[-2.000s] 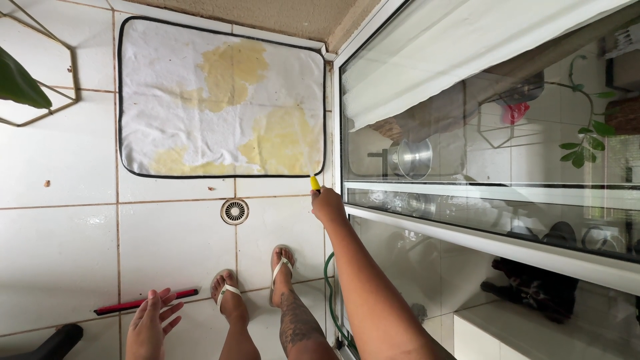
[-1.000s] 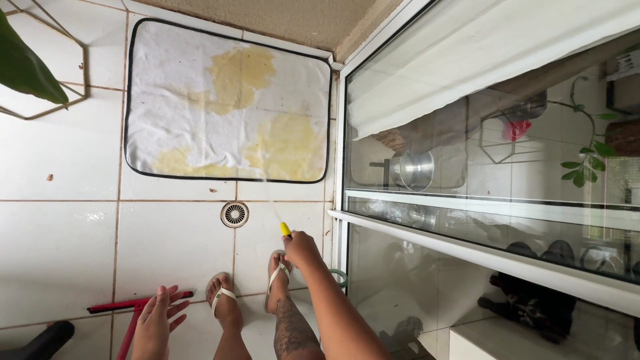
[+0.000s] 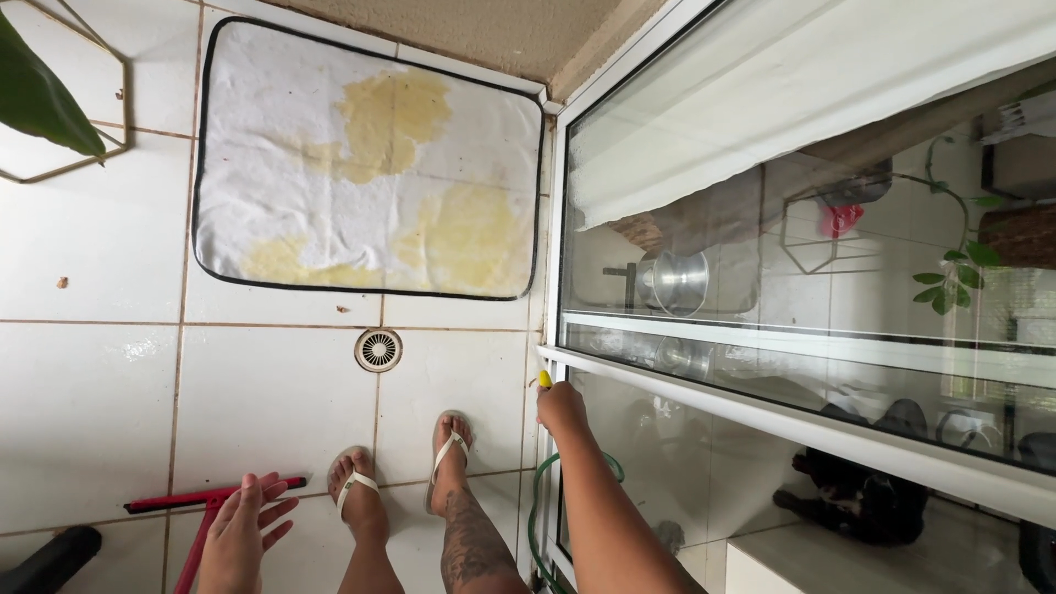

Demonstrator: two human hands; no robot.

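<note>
My right hand (image 3: 563, 410) grips a hose nozzle with a yellow tip (image 3: 544, 379), beside the white frame of the glass sliding door. A green hose (image 3: 538, 511) curves down under my right forearm; no water shows at the tip. My left hand (image 3: 243, 528) holds nothing, fingers apart, in front of the handle of a red floor squeegee (image 3: 176, 501). Beyond both hands, a white mat with black edging (image 3: 289, 124) lies on the tiles, with yellow stains on it.
A round floor drain (image 3: 379, 351) is set in the tiles near the mat. My feet in flip-flops stand below it. The glass door (image 3: 660, 396) runs along the right, a black animal (image 3: 858, 499) behind it. A gold wire plant stand (image 3: 125, 99) is at upper left.
My right hand first drew back from the mat's corner, then moved right to the door frame. The water stream seen one second ago no longer shows. My left hand has stayed near the squeegee.
</note>
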